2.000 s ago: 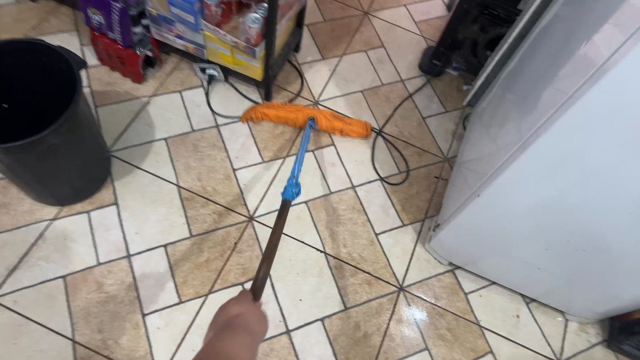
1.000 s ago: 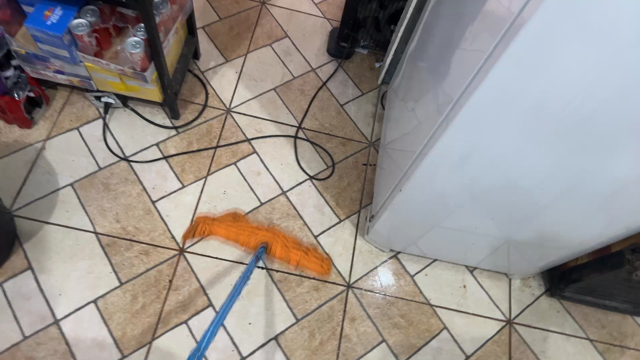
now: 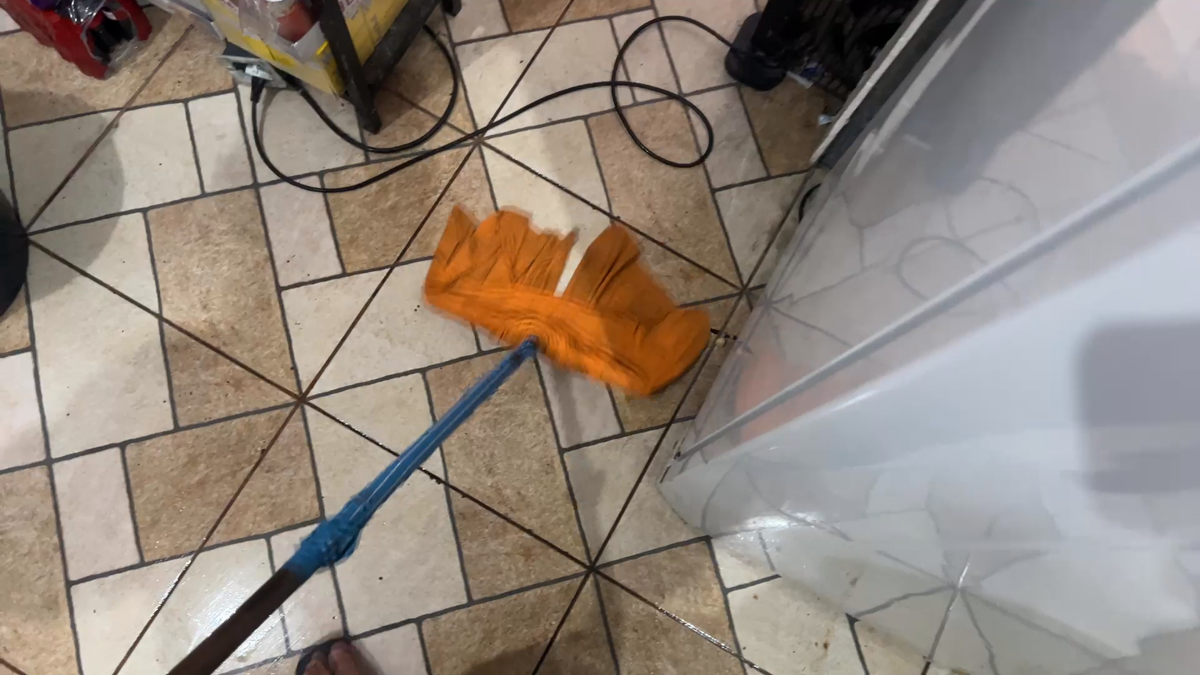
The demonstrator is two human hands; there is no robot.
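An orange cloth [image 3: 562, 309] is spread on the tiled floor at the head of a long pole, its right end close to the base of a white appliance. The pole [image 3: 441, 427] is blue near the cloth and dark brown lower down, with a knotted blue wrap [image 3: 328, 544] where the two parts meet. It runs down and out at the bottom left edge. Neither my left hand nor my right hand shows in the current view, so the hold on the pole is hidden.
The white appliance [image 3: 937, 422] fills the right side. A black cable [image 3: 525, 98] loops over the floor near a rack leg [image 3: 347, 66] and a power plug [image 3: 258, 80]. A dark bin edge [image 3: 9, 253] is at the left. Toes [image 3: 339, 659] show at the bottom.
The cloth has come beside the appliance's base, and its strands now lie fanned out. The hand on the pole two seconds ago is out of view. The view has shifted.
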